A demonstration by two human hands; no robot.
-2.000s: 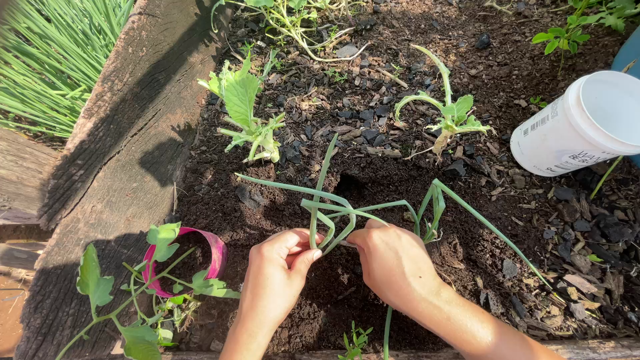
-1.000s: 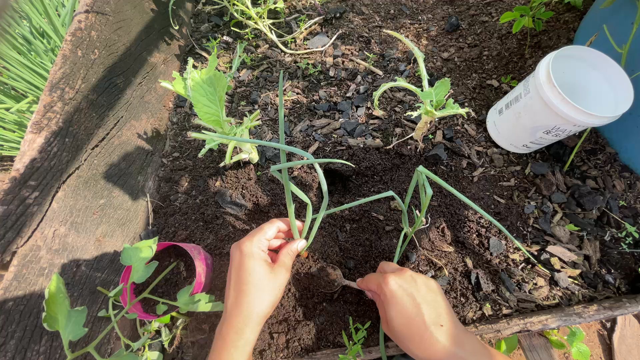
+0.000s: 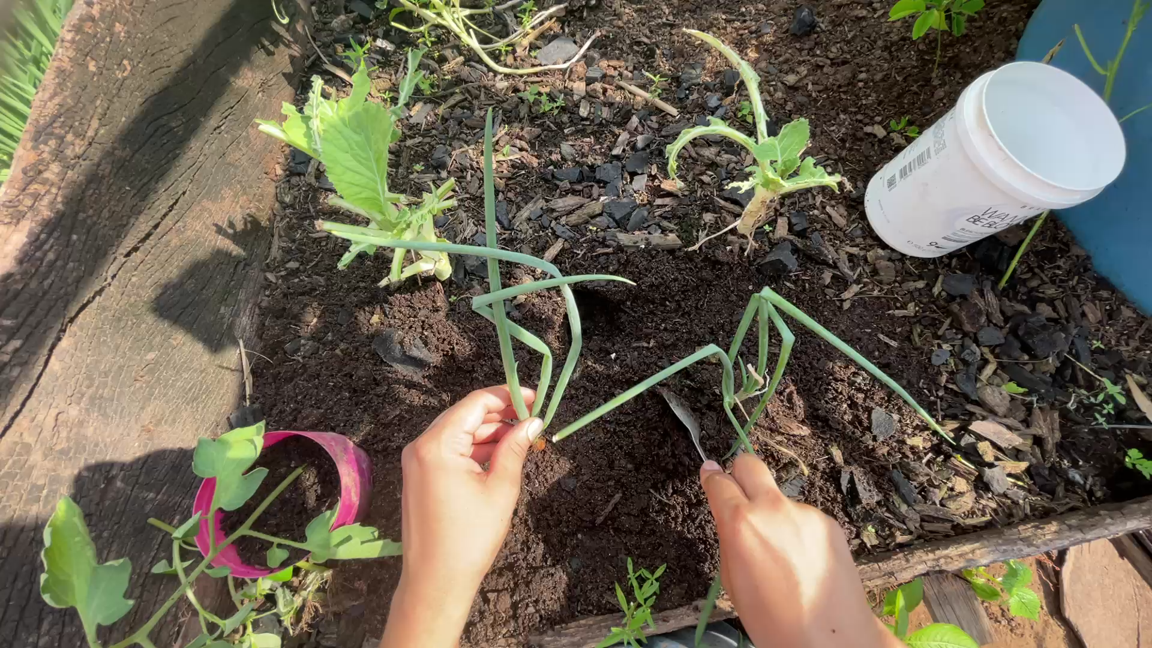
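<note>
My left hand [image 3: 472, 486] pinches the base of a green onion plant [image 3: 504, 333], whose bent leaves rise above the dark soil [image 3: 621, 495]. In my right hand [image 3: 778, 540] is a metal tool, probably a spoon [image 3: 684, 418], its bowl resting at the soil and its handle hidden in the fist. Just beyond that hand a second green onion [image 3: 765, 360] stands with folded leaves, one reaching right to the ground. Farther back are two leafy seedlings with thick pale stems, one at the left [image 3: 360, 180] and one right of centre [image 3: 765, 166].
A white plastic tub [image 3: 945, 180] leans at the right before a blue container [image 3: 1098, 216]. Weathered timber [image 3: 135, 216] edges the bed at left, and a thinner wooden edge [image 3: 1008, 544] runs along the front. A pink ring [image 3: 355, 481] and a leafy vine [image 3: 180, 567] lie at lower left.
Two seconds ago both hands were together at the onion leaves. They have since moved apart, the left keeping the plant, the right now holding the metal tool to the right.
</note>
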